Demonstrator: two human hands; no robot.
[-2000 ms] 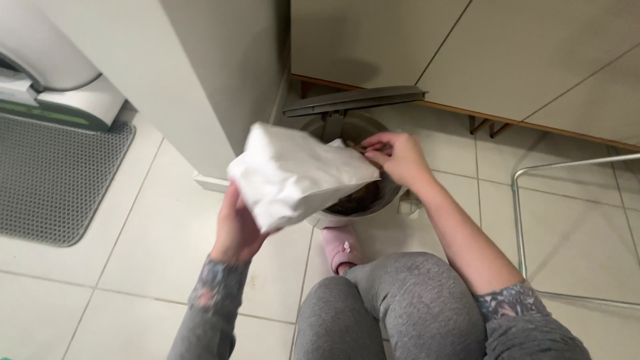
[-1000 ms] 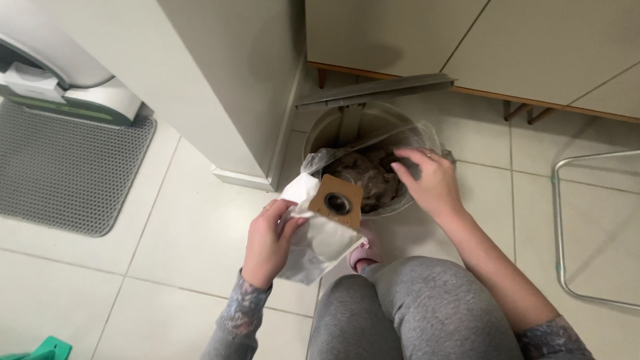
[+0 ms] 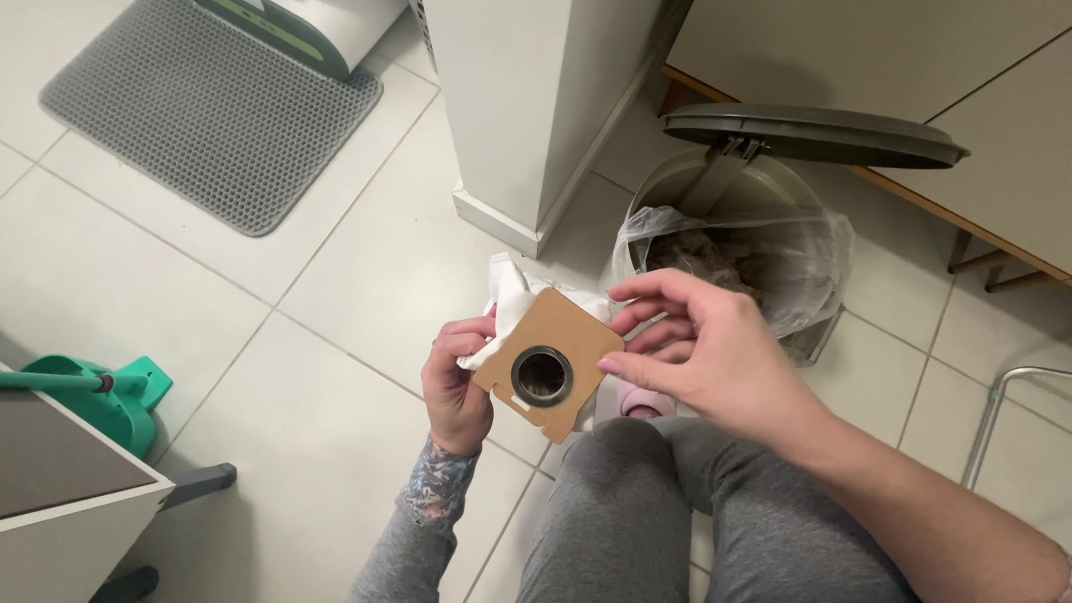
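A white vacuum cleaner dust bag with a square cardboard collar plate is in my left hand, which grips its fabric at the left side. The plate faces up, and a dark ring surrounds its round hole. My right hand is at the plate's right edge, thumb and fingers apart; whether it grips the edge I cannot tell. Beyond my right hand stands a round trash bin with its lid raised. A clear plastic liner hangs over its rim, and grey-brown dust and fluff lie inside.
A wall end stands left of the bin, with a cabinet behind it. A grey textured mat lies at upper left. A green dustpan and a furniture corner are at left. A metal tube frame stands at right.
The bag has moved away from over the bin, and its cardboard plate now faces up. My right hand has moved from the bin's opening to the plate. The view has shifted left.
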